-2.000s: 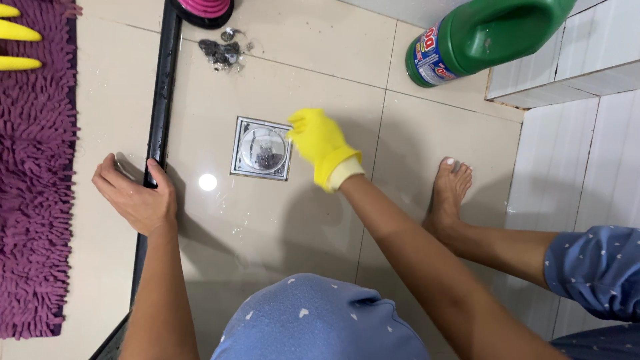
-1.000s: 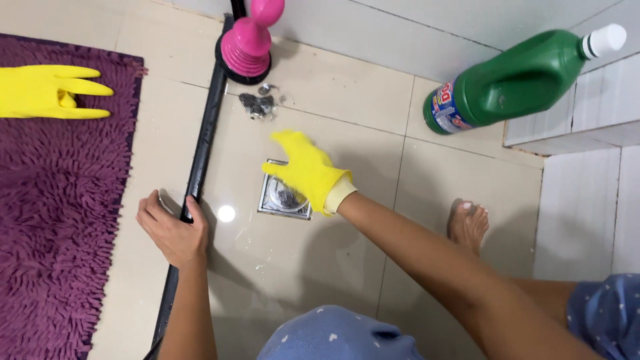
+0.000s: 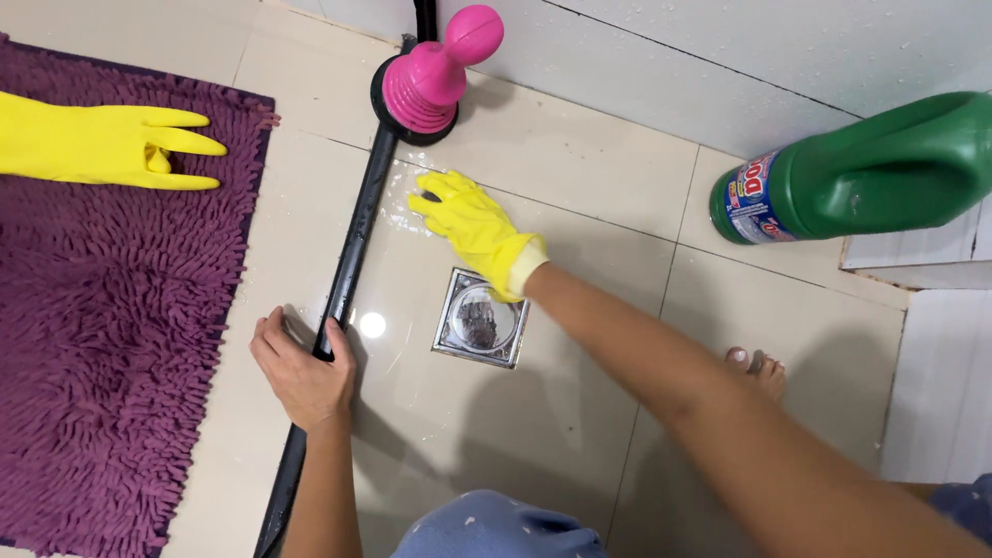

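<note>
My right hand (image 3: 477, 232), in a yellow rubber glove, is over the wet tiles beyond the drain. Its fingers curl around a dark clump (image 3: 431, 197), partly hidden by the glove. Under the glove's cuff lies the near edge of a square metal floor drain (image 3: 442, 329), whose round middle holds dark matter. Bare, my left hand (image 3: 306, 372) rests across the black shower curb strip (image 3: 353, 260), thumb on one side and fingers on the other; whether it grips the strip I cannot tell.
A pink plunger (image 3: 422, 89) with a black rim stands on the strip's far end. At right a green cleaner bottle (image 3: 852, 182) stands by the wall. A second yellow rubber glove (image 3: 85, 143) lies on the purple shaggy mat (image 3: 101, 349). My bare foot (image 3: 763, 376) is at right.
My right hand has moved from above the drain to where the dark clump lay on the tiles, and the clump is now at its fingers. The left hand stays at the strip. The view has shifted.
</note>
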